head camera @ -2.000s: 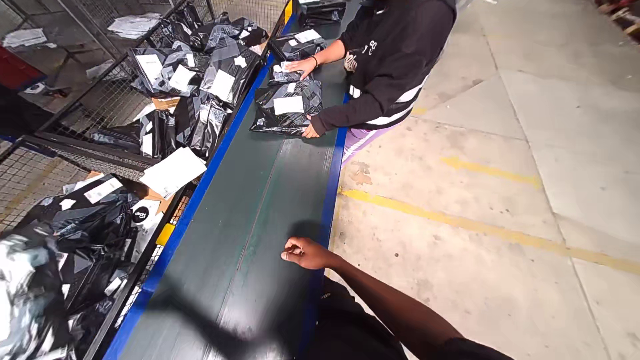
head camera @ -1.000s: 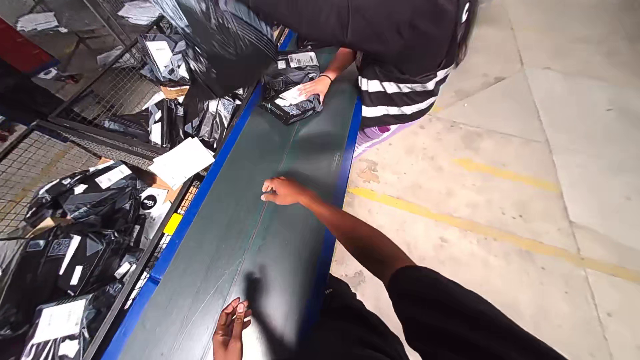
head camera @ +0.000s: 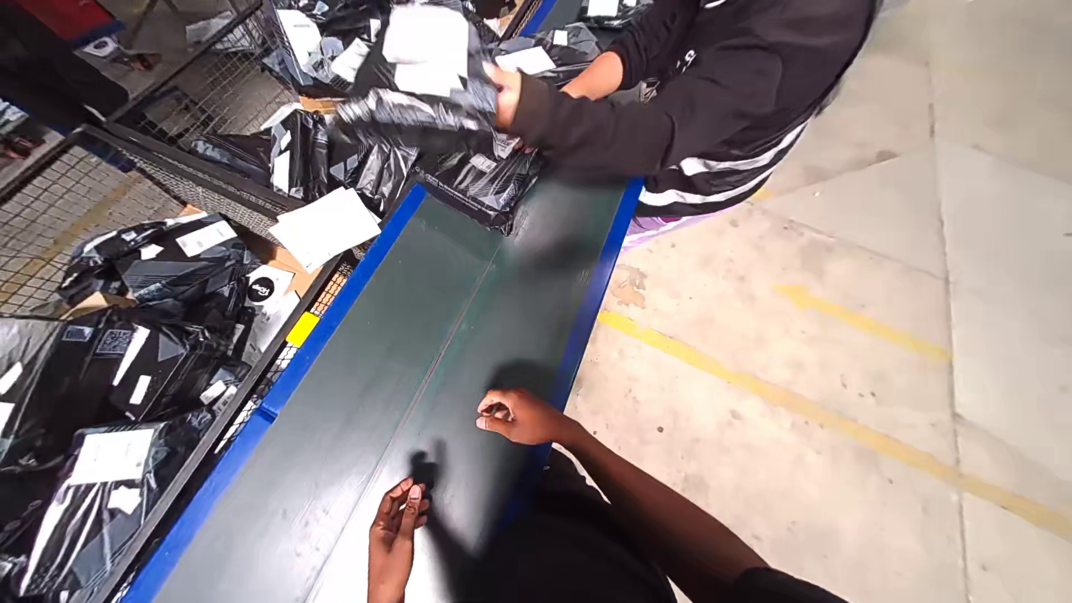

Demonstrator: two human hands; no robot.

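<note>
My left hand [head camera: 397, 528] is above the near part of the green conveyor belt [head camera: 394, 352], its fingers loosely bent and holding nothing. To its upper right, near the belt's blue right edge, my right hand [head camera: 523, 416] is loosely curled, with no object seen in it. At the far end a co-worker's hand [head camera: 505, 94] holds a blurred black plastic parcel [head camera: 419, 92] with white labels over the belt's left side. Another black plastic parcel [head camera: 481, 180] lies on the belt beneath it.
Wire mesh cages with black parcels [head camera: 180, 268] line the left side. White sheets [head camera: 325, 228] rest on a cage edge. The co-worker [head camera: 712, 92] stands at the belt's far right. Concrete floor [head camera: 796, 352] with yellow lines lies to the right.
My left hand, not seen two seconds ago, is now over the belt. The co-worker, whose hand was on a parcel one second ago, now holds one up at the left side.
</note>
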